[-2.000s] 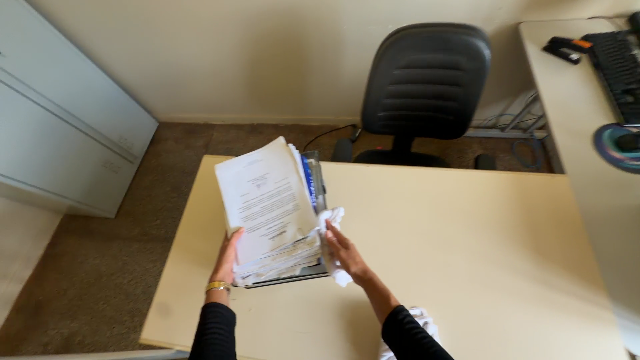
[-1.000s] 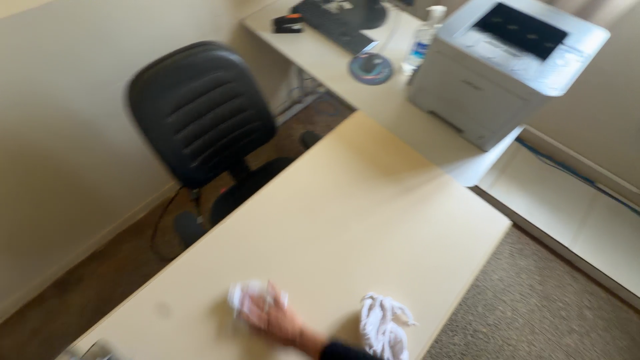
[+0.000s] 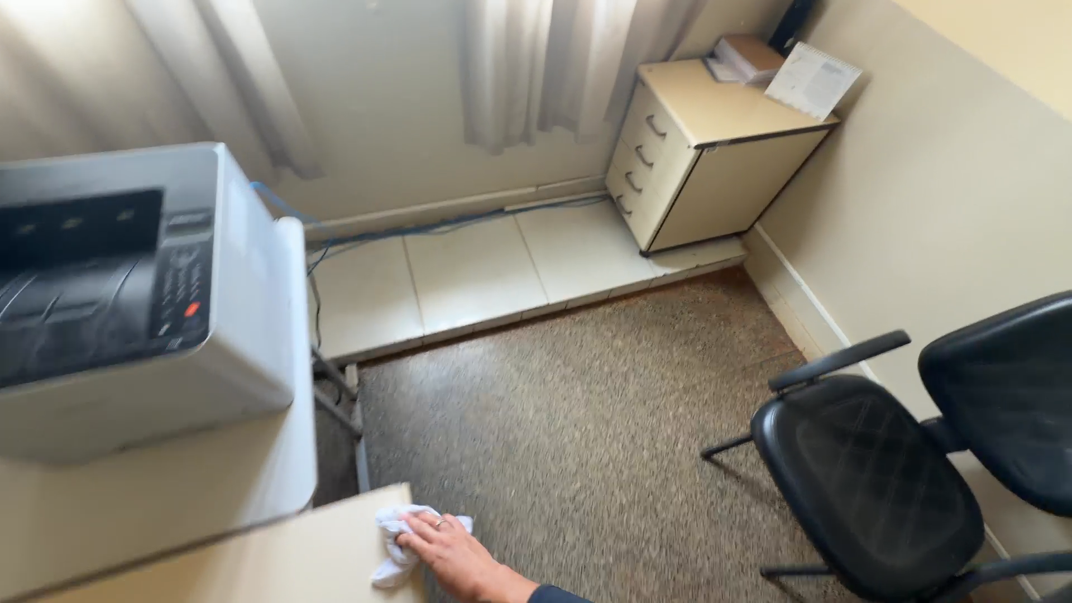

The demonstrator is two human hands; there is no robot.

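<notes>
My right hand (image 3: 456,557), with a ring on one finger and a dark sleeve at the wrist, presses a white cloth (image 3: 394,574) against the corner of the pale desk (image 3: 276,561) at the bottom. Part of the cloth hangs at the desk's edge and bunches under my fingers. My left hand is out of view.
A grey and black printer (image 3: 251,335) stands on the adjoining desk (image 3: 167,494) at left. A black armchair (image 3: 871,469) is at right. A drawer cabinet (image 3: 754,184) holding papers and a desk calendar (image 3: 812,79) stands on a tiled ledge (image 3: 469,276) with blue cables.
The view has swung far to the right. My right hand has moved with a cloth along the desk to its corner. My left hand, on the stack of papers two seconds ago, has left view.
</notes>
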